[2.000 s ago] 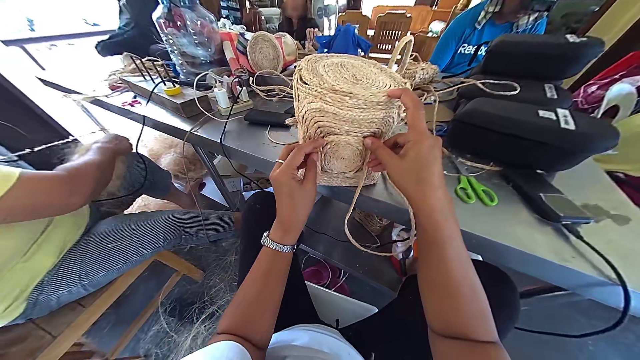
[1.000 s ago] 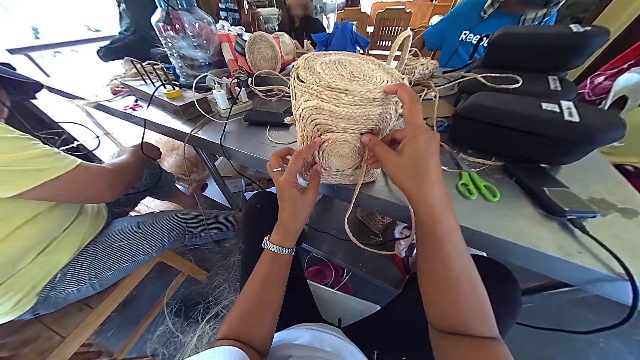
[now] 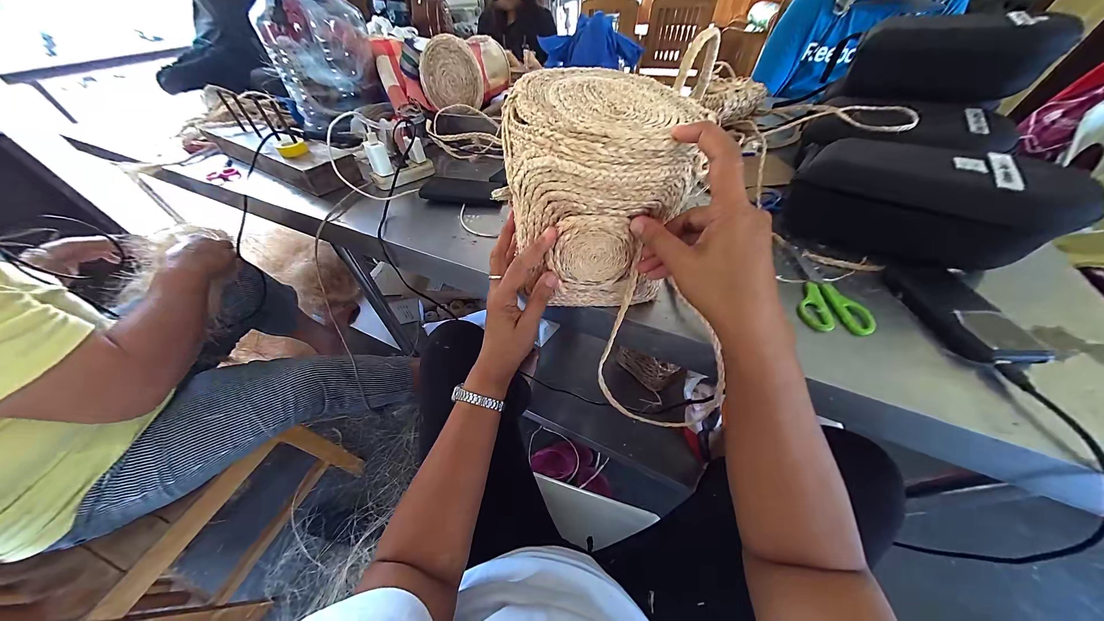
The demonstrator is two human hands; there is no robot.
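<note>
A bag of coiled, braided natural fibre (image 3: 595, 138) stands at the near edge of the table, its round coiled end facing up. On its near side is a small coiled disc (image 3: 593, 252). My left hand (image 3: 517, 297) touches the disc's left edge with thumb and fingers. At the disc's upper right, my right hand (image 3: 707, 228) pinches the braid between thumb and fingers, its index finger raised against the bag's side. A loose loop of braided cord (image 3: 617, 379) hangs from there below the table edge. Green-handled scissors (image 3: 835, 309) lie to the right.
Black cases (image 3: 940, 198) and a black device with a cable (image 3: 966, 319) are on the right. Glue bottles (image 3: 378, 155), a wooden block with upright pegs (image 3: 289, 159) and a coiled fibre piece (image 3: 451, 72) stand further back. At left, a seated co-worker's hands (image 3: 203, 254) hold loose fibre.
The co-worker's hands at left have come further into view with pale fibre. My hands stay at the small coiled disc, with only slight finger shifts.
</note>
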